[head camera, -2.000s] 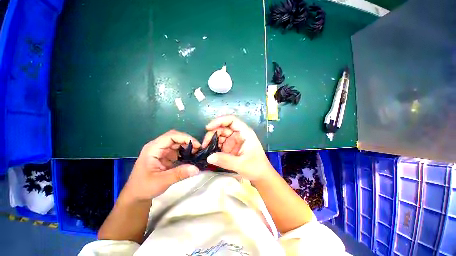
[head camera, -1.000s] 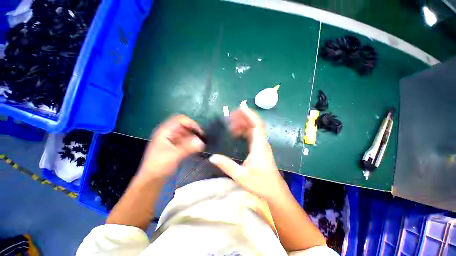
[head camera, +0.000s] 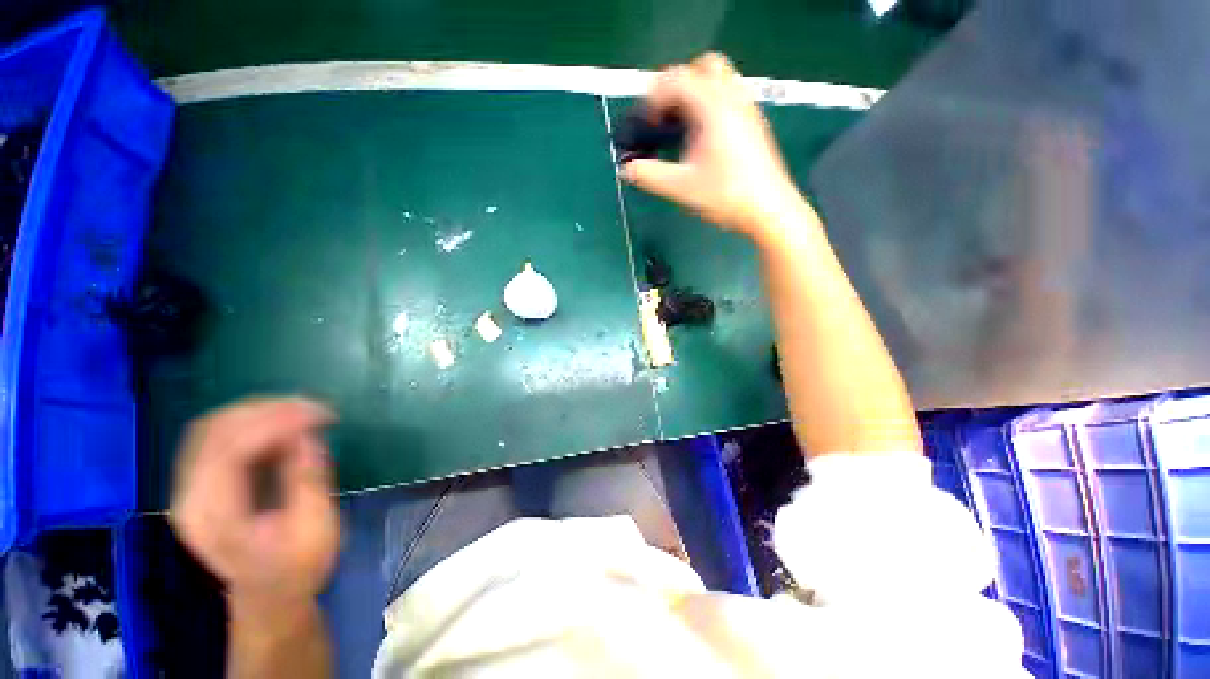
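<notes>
My right hand (head camera: 710, 153) is at the far side of the bench, with fingers and thumb around a black spiky piece (head camera: 648, 134); the hand covers part of it. My left hand (head camera: 266, 497) is blurred near the front left bench edge, fingers curled but apart, with no piece visible in it. A blurred black piece (head camera: 162, 313) is at the left by the blue crate. The white glue bottle (head camera: 531, 293) lies mid-bench. Smaller black pieces (head camera: 686, 308) lie beside the yellow item (head camera: 656, 330).
Two pale squares (head camera: 442, 353) lie near the bottle. A large blue crate (head camera: 60, 292) stands at the left. A pale rail (head camera: 398, 77) runs along the far side. A grey metal panel (head camera: 1008, 239) and ribbed blue crates (head camera: 1095, 504) are at the right. Lower bins sit below the bench edge.
My hands have moved apart from the piece they worked on together. The right went forward to the far clump, the left back and leftward. A black piece now shows by the left crate.
</notes>
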